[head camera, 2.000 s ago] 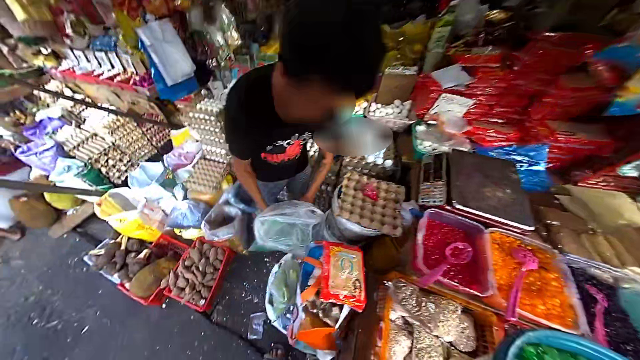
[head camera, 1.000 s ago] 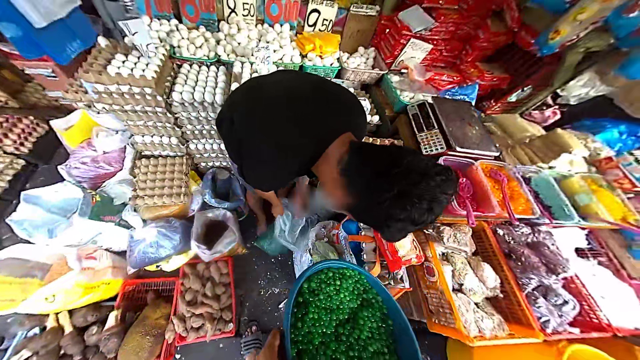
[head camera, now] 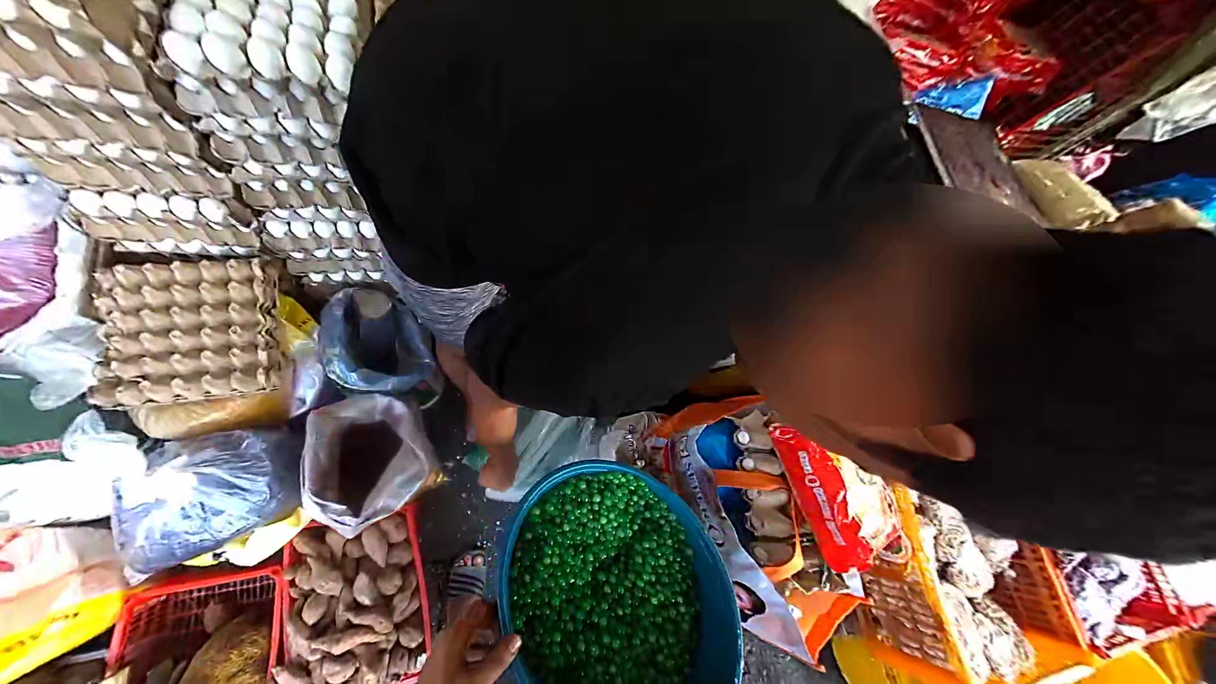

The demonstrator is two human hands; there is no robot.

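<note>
A blue plastic basin (head camera: 717,589) full of small green translucent balls is at the bottom middle. My left hand (head camera: 470,649) is at its lower left rim, with the thumb against the edge; its palm is cut off by the frame. My right hand is not in view. Just beyond the basin a person in a black shirt (head camera: 608,171) bends low, with a hand (head camera: 499,461) beside a clear plastic bag (head camera: 560,442). Right of the basin stands an open printed bag (head camera: 703,513) holding an egg tray and a red packet (head camera: 831,499).
Stacked egg trays (head camera: 190,323) rise at the left. Below them stand open plastic sacks (head camera: 366,465) and a red crate (head camera: 416,570) of brown root crops (head camera: 351,589). An orange crate (head camera: 917,608) with bagged goods is at the lower right. Dark ground (head camera: 461,518) shows left of the basin.
The basin has moved from right of the orange crate to its left, beside the bending person. That person was more upright two seconds ago. The view has swung and come closer.
</note>
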